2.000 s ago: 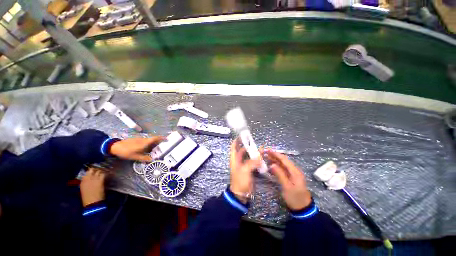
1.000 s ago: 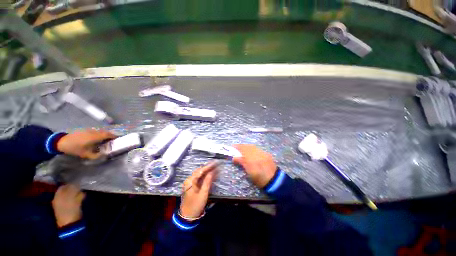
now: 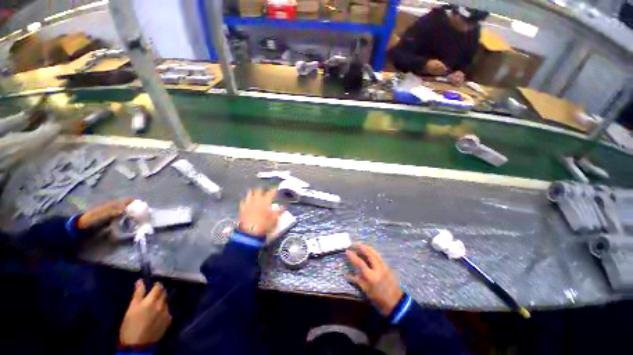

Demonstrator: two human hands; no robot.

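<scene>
A white handheld fan (image 3: pixel 330 243) lies in front of me, its slotted round head to the left. My right hand (image 3: pixel 375 274) is open at its handle end, fingertips very close; contact is unclear. My left hand (image 3: pixel 258 213) lies over another white fan (image 3: pixel 285 223). A grille shows left of this hand and a handle end right of it; its grip is unclear. A third fan (image 3: pixel 316 197) lies behind, beside a loose white piece (image 3: pixel 284 176). A white-headed mallet (image 3: pixel 486 274) with a dark shaft lies to the right.
At left, a coworker's hand (image 3: pixel 104 213) steadies a fan and the other (image 3: pixel 146 315) holds a mallet. Loose strips (image 3: pixel 62 182) are heaped far left. Grey-white fans (image 3: pixel 583 208) lean together at right. A green belt (image 3: pixel 333 139) runs behind. A person (image 3: pixel 441 48) sits beyond.
The fan I held now lies on the bench. My left hand has moved left onto another fan; my right hand has let go. The view has tilted up. The coworker now holds a mallet.
</scene>
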